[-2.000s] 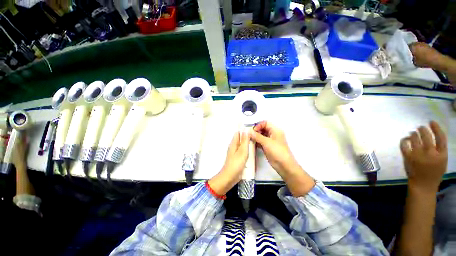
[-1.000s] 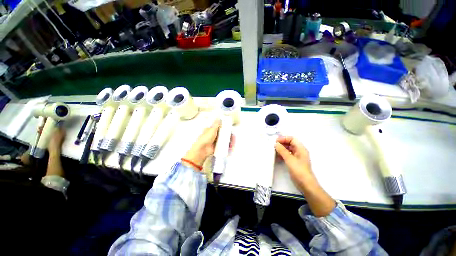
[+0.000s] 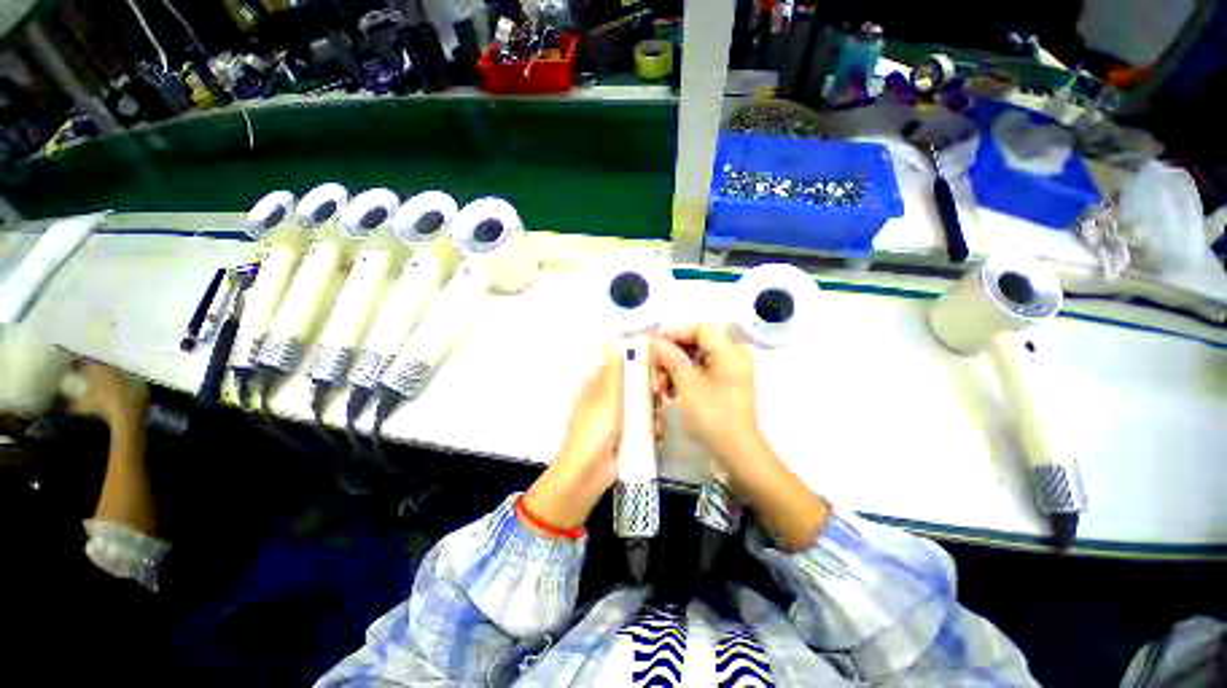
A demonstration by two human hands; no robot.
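A cream-white hair dryer [image 3: 637, 444] lies in front of me, its round head away from me and its patterned end towards me. My left hand [image 3: 592, 427] is closed round its handle. My right hand [image 3: 702, 383] has its fingertips pinched at the upper handle, just below the head; whether they hold a small part cannot be told. A dark spot shows on the handle near those fingertips. A second hair dryer [image 3: 776, 307] lies just right, partly hidden under my right hand and wrist.
Several hair dryers [image 3: 337, 309] stand in a row at left, beside dark tools [image 3: 205, 307]. Another dryer [image 3: 1029, 403] lies at right. A blue bin of silvery parts [image 3: 805, 231] and a hammer-like tool [image 3: 949, 208] are behind. Another person's hand [image 3: 115, 397] is at far left.
My left hand has drawn the left dryer nearer and to the right. My right hand has moved from the second dryer to this one. The other person's dryer at far left has moved towards the edge.
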